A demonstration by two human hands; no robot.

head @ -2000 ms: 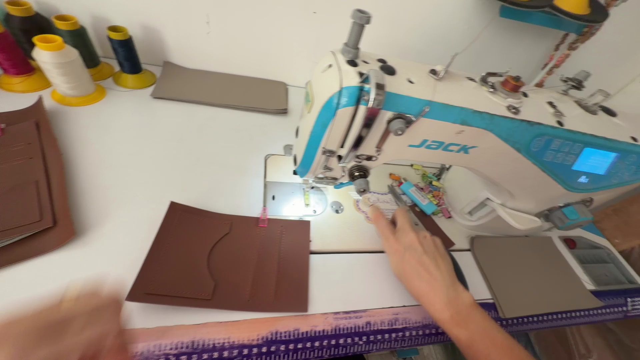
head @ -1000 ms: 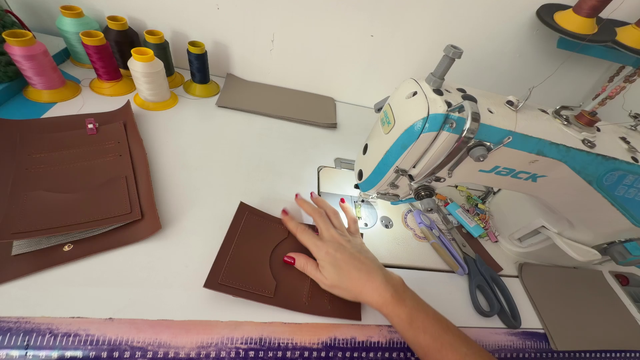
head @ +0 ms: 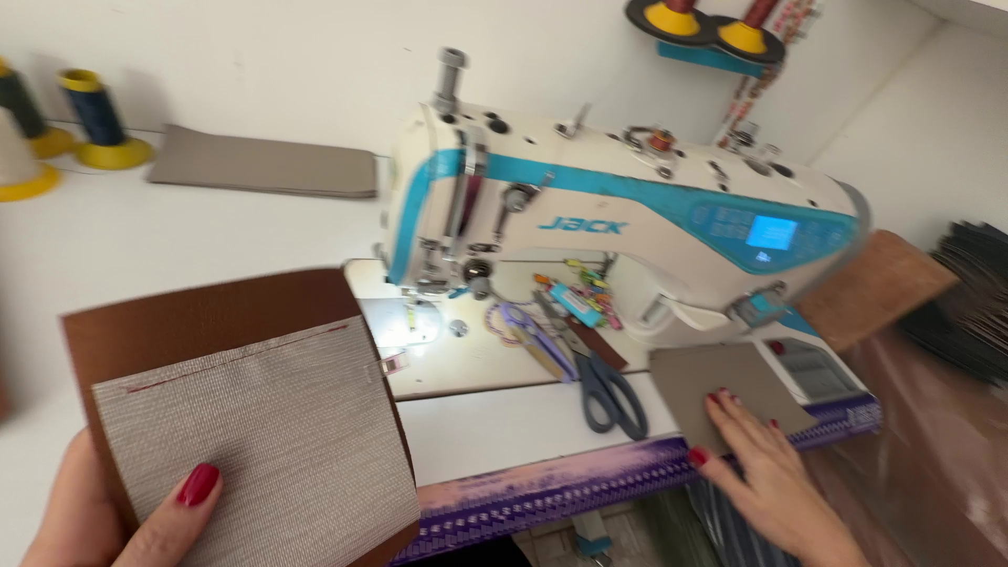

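Observation:
My left hand point(head: 150, 512) grips a brown leather wallet panel point(head: 213, 303) at the lower left, its thumb on the light woven lining point(head: 268, 441) that faces me. A line of dark red stitching crosses the lining near its top, and a small clip point(head: 392, 363) sits on the panel's right edge. My right hand point(head: 760, 465) lies with spread fingers on a grey-taupe flat piece point(head: 720, 386) right of the scissors. Between the hands, behind them, stands a Jack sewing machine point(head: 583, 197) with its needle area lit.
Dark-handled scissors point(head: 602, 386), a purple-handled tool point(head: 535, 339) and a pile of coloured clips point(head: 591, 291) lie on the machine bed. A stack of taupe pieces point(head: 264, 161) and thread cones point(head: 102, 118) stand at the back left. A purple measuring tape strip point(head: 551, 492) runs along the front edge.
The brown panel, flat on the table before, is now raised in my left hand with its lining showing. My right hand has moved from the panel to the taupe piece at the right.

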